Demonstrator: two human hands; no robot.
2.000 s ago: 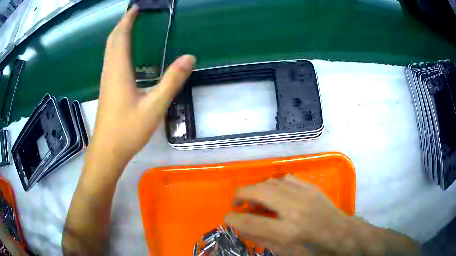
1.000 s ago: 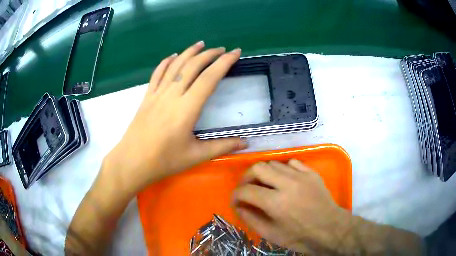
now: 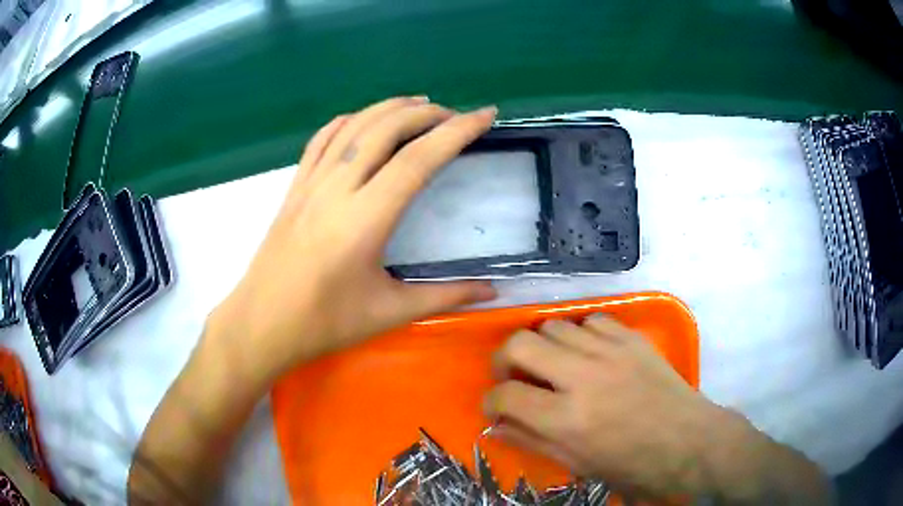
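Note:
A black phone middle frame [image 3: 592, 203] lies on the working stack in front of me, its large opening showing white cloth. My left hand [image 3: 347, 227] grips its left end, fingers over the back edge and thumb along the front edge; the hand covers that end. My right hand [image 3: 594, 395] is over the right part of the orange parts tray [image 3: 337, 405], fingers curled. The fingertips are partly hidden, so I cannot tell if a key is pinched. The pile of loose side keys [image 3: 436, 481] lies in the tray's near part, cut off by the picture's bottom edge.
A left-hand stack of slanted frames [image 3: 109, 267] stands on the white cloth. A single frame [image 3: 121, 84] lies on the green belt [image 3: 396, 59] behind it. A tight right-hand stack of frames [image 3: 861, 237] leans at far right. A second orange tray [image 3: 22, 395] is at lower left.
My left hand has come from the belt to the stack and stays there. The frame it released has moved left on the belt. My right hand remains over the tray, slightly further right.

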